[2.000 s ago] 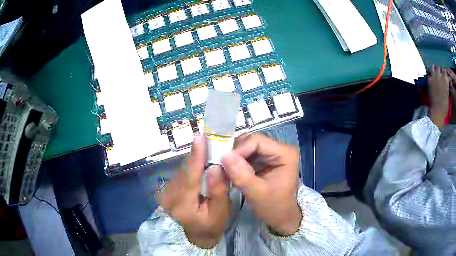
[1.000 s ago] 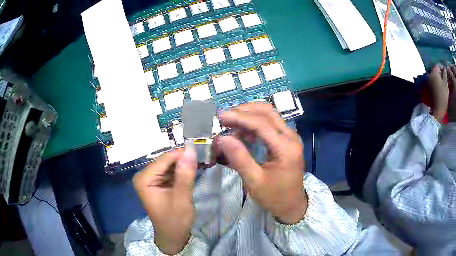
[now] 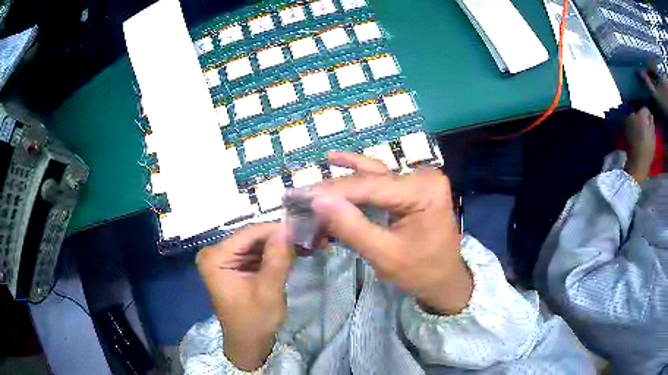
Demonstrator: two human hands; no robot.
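Note:
A small grey, partly shiny piece [image 3: 300,220], blurred, is held upright between my hands in front of the tray; it looks like a pouch cell, but its details cannot be told. My left hand [image 3: 249,282] grips its left side with thumb and fingers. My right hand [image 3: 395,227] pinches its upper right part, with one finger stretched out over the tray. Behind them the clear blister tray [image 3: 307,121] holds rows of square white units with gold edges. A long white sheet [image 3: 179,132] lies across the tray's left part.
A green mat [image 3: 469,95] covers the bench. A grey-beige instrument [image 3: 33,198] is at the left edge. White strips [image 3: 505,33] and an orange cable [image 3: 560,73] lie right. A neighbour's pale sleeve [image 3: 608,234] and hand [image 3: 641,139] are at the right, below a grey tray [image 3: 622,29].
The flat grey sheet that stood up above the held piece no longer shows as a flat sheet. My right hand has moved slightly down, its fingers now over the piece's top.

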